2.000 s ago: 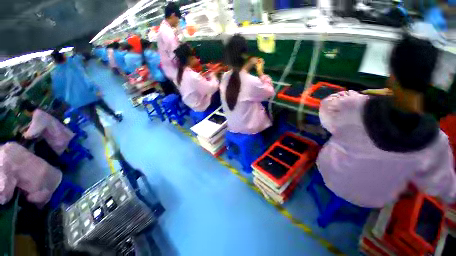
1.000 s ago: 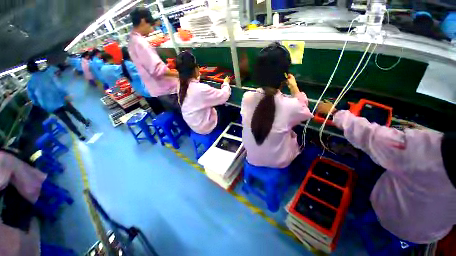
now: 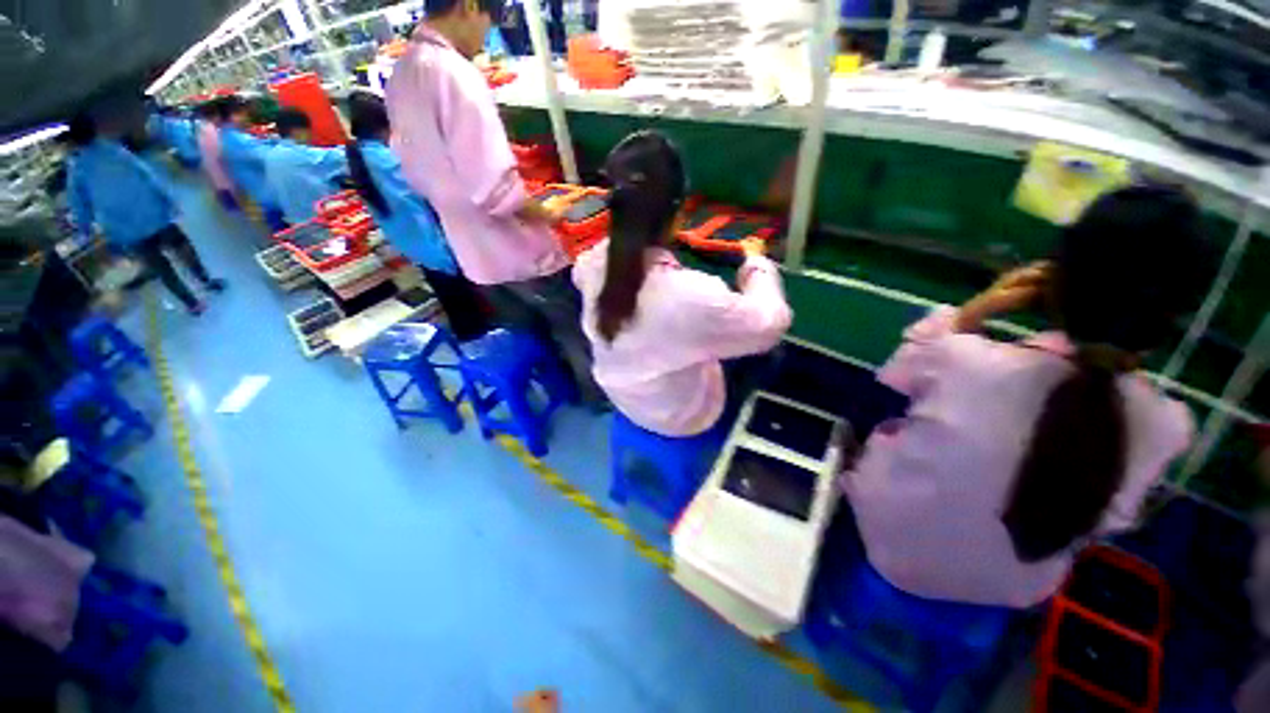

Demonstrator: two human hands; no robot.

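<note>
A small, blurred skin-coloured patch, probably my left hand (image 3: 538, 701), is cut off by the bottom edge; its finger state is unclear. My right hand is not in view. Nearest in front, a stack of white trays (image 3: 745, 536) stands on the floor between two seated people, with dark units in the top tray's pockets. At the lower right, a red-orange tray (image 3: 1047, 671) holds dark units in a row, cut off by the bottom edge.
A blue aisle (image 3: 376, 557) has yellow-black tape along its right side. Blue stools (image 3: 522, 390) stand on both sides. People in pink smocks (image 3: 696, 334) work at the right bench; a person in blue (image 3: 126, 202) walks at the left. More trays (image 3: 327, 251) lie farther back.
The view has moved forward along the aisle. The trolley has left the bottom left, and the nearest pink-smocked person has left the right side. A small skin-coloured patch has appeared at the bottom.
</note>
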